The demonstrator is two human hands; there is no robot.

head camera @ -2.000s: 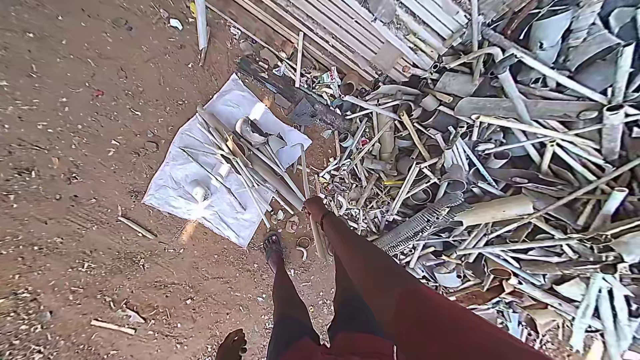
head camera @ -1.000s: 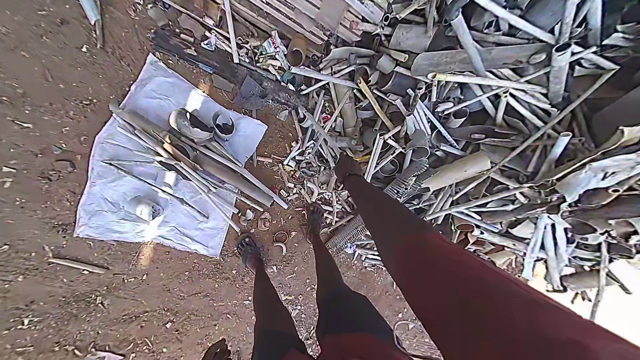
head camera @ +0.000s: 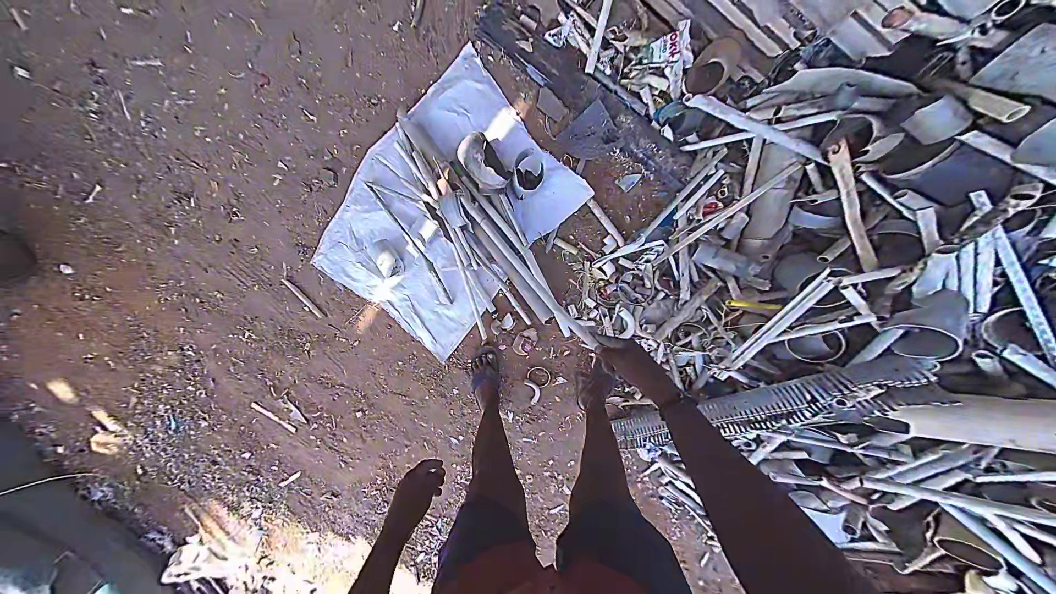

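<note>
My right hand (head camera: 625, 363) reaches down in front of my right foot, its fingers closed around the near end of a long pale strip, apparently plastic pipe (head camera: 569, 320). That strip slants up over a white sheet (head camera: 363, 231) on the ground. Beside it on the sheet lie several pale pipes and thin strips (head camera: 503, 241). Two short, broken wide pipe pieces (head camera: 485, 165) sit at the upper right of the bundle, and a small white piece (head camera: 388, 261) is at the lower left. My left hand (head camera: 419, 488) hangs low, holding nothing visible, its fingers loosely curled and slightly apart.
A large heap of pipe pieces and strips (head camera: 817, 330) fills the right side. Within it is a ribbed, comb-like length (head camera: 767, 404). A dark beam (head camera: 528, 49) lies beyond the sheet. Small scraps and a ring-shaped piece (head camera: 538, 377) are near my feet.
My right hand has moved from the heap's edge toward the sheet, and a long pale strip now runs from it over the bundle. More of my left hand has come into view.
</note>
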